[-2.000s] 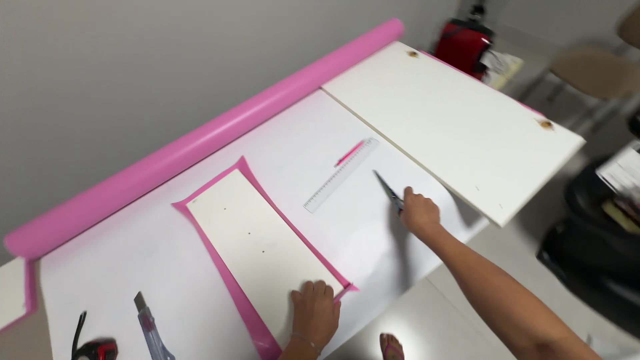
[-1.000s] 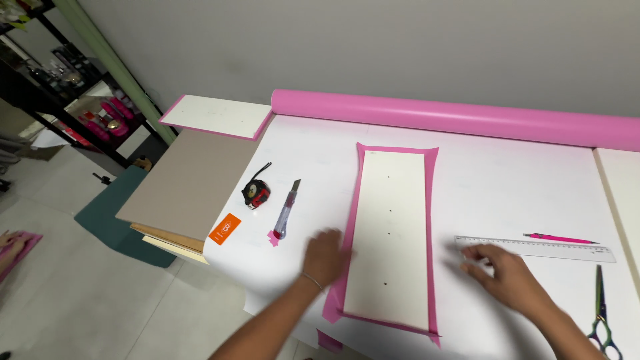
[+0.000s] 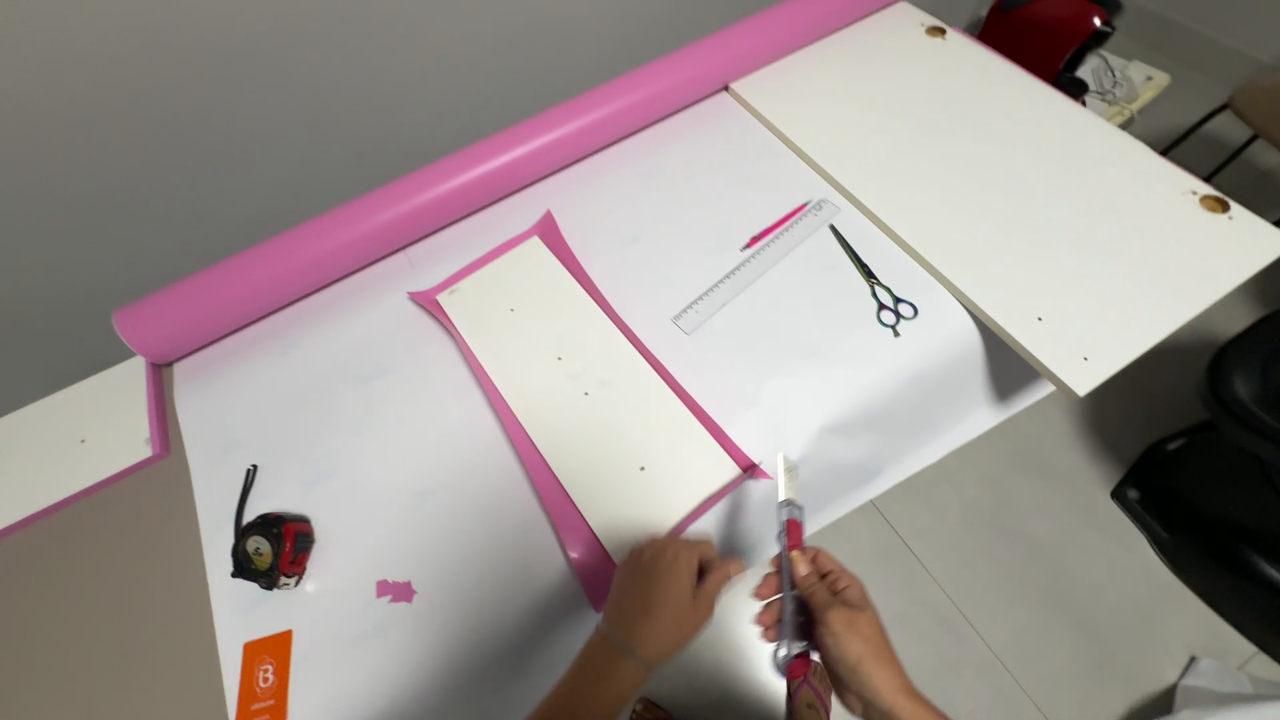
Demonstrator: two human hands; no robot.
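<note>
My right hand (image 3: 825, 610) is closed around a snap-off utility knife (image 3: 790, 580), its blade pointing up and away, just right of the panel's near corner. My left hand (image 3: 665, 590), slightly blurred, lies at the near end of the narrow white panel (image 3: 590, 390); whether its fingers grip the edge I cannot tell. Pink vinyl film (image 3: 525, 450) sticks out around that panel on its sides. Beyond to the right lie a clear ruler (image 3: 755, 268), a pink pen (image 3: 777, 226) and scissors (image 3: 880, 290) with their blades together.
A long pink roll (image 3: 500, 165) runs along the wall. A large white board (image 3: 1000, 180) covers the right end of the white sheet. At left are a tape measure (image 3: 272, 550), a pink scrap (image 3: 396, 590), an orange card (image 3: 265, 675) and another pink-edged panel (image 3: 80, 440).
The utility knife lay on the white sheet one second ago and is now in my right hand. The scissors, in my right hand two seconds ago, lie on the sheet. The view has swung right since one second ago.
</note>
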